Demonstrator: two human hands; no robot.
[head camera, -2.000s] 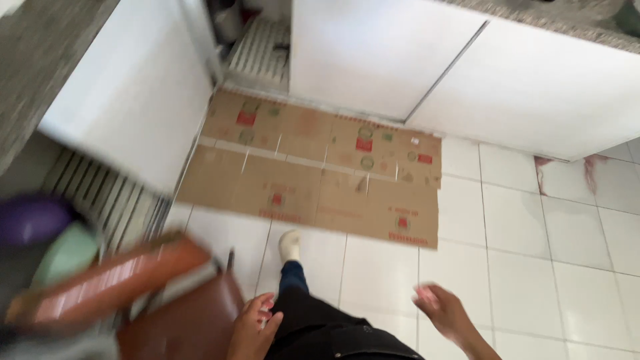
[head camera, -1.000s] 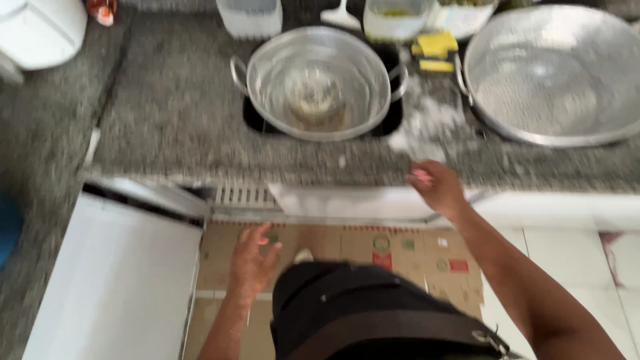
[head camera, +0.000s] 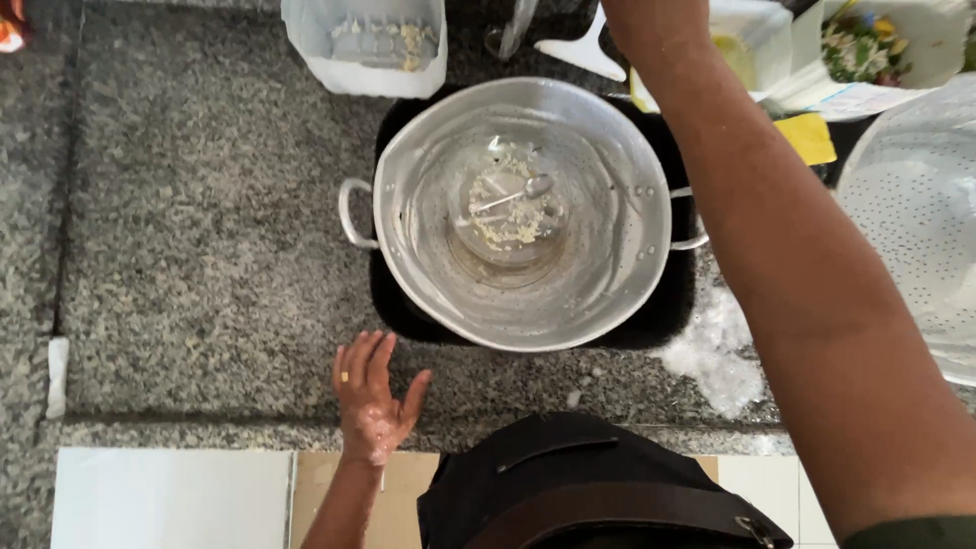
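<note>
A large two-handled aluminium colander rests over the dark sink opening. Inside it sits a clear glass bowl with pale food bits and a metal spoon. My left hand, wet and wearing a ring, holds nothing; its fingers are spread over the counter's front part, just left of and below the colander. My right arm reaches across the right side to the top edge, where only the wrist end of my right hand shows; its fingers are out of view, near a white-handled scraper or brush.
A cut plastic container with food bits stands behind the colander. At the back right are a container of yellowish liquid, a carton of food scraps and a yellow cloth or sponge. Foam lies beside another perforated aluminium vessel.
The view has swung from the floor up to the sink. My right hand has moved from the counter's front edge to the back, past the colander. My left hand has come over the counter.
</note>
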